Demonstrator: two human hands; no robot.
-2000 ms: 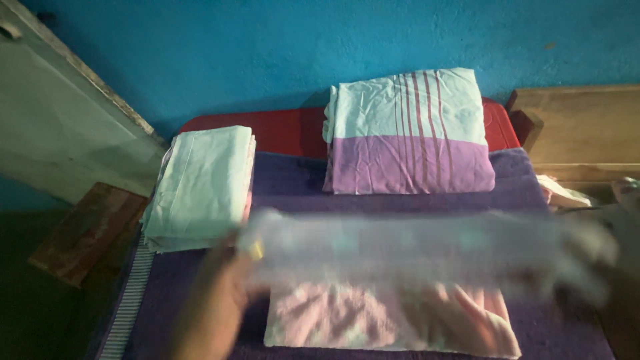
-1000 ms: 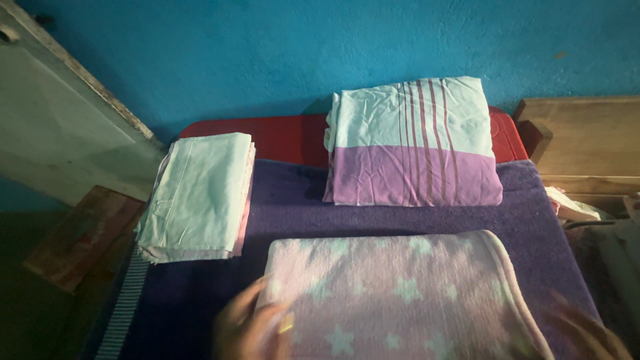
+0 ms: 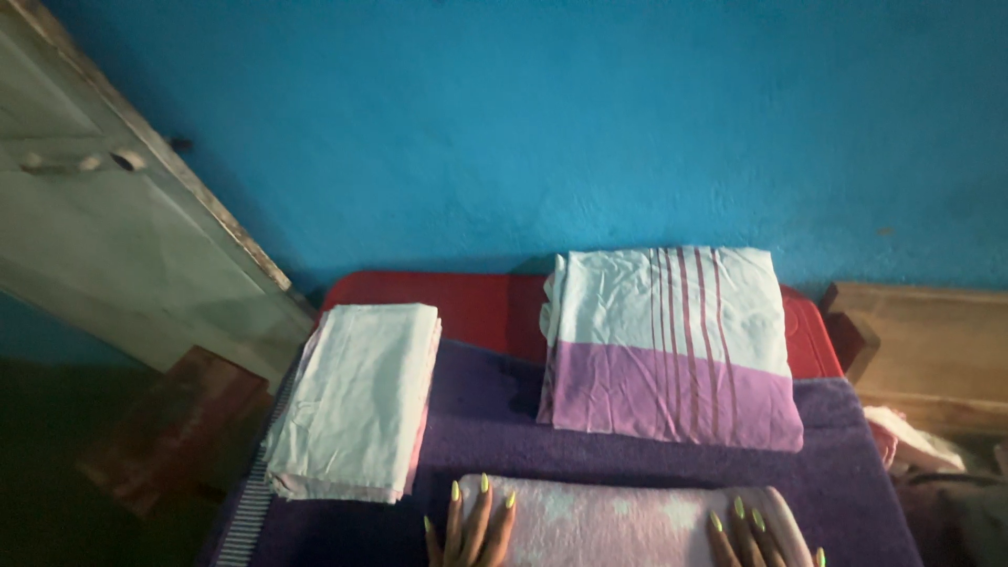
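Note:
A folded pink blanket with pale stars (image 3: 606, 520) lies on a purple towel (image 3: 488, 425) at the lower edge of the view. My left hand (image 3: 472, 528) rests on its left end, palm down, fingers slightly apart. On its right end lies my right hand (image 3: 752, 535), flat with spread fingers; both hands are cut off by the frame. Behind the blanket is a folded white and purple striped cloth (image 3: 673, 350). A folded stack of white and pink cloth (image 3: 358, 402) sits to the left.
The towel covers most of a red plastic table (image 3: 472, 311) against a blue wall (image 3: 551, 134). At left are a pale door (image 3: 134, 205) and a reddish-brown block-shaped object (image 3: 173, 433). A wooden board structure (image 3: 929, 346) stands at right, with cloth items (image 3: 913, 445) near it.
Two seconds ago the starred blanket was blurred in midair above a pink cloth; one second ago it lay lower, with my hands at its sides. Now both hands are on top. The view has tilted up.

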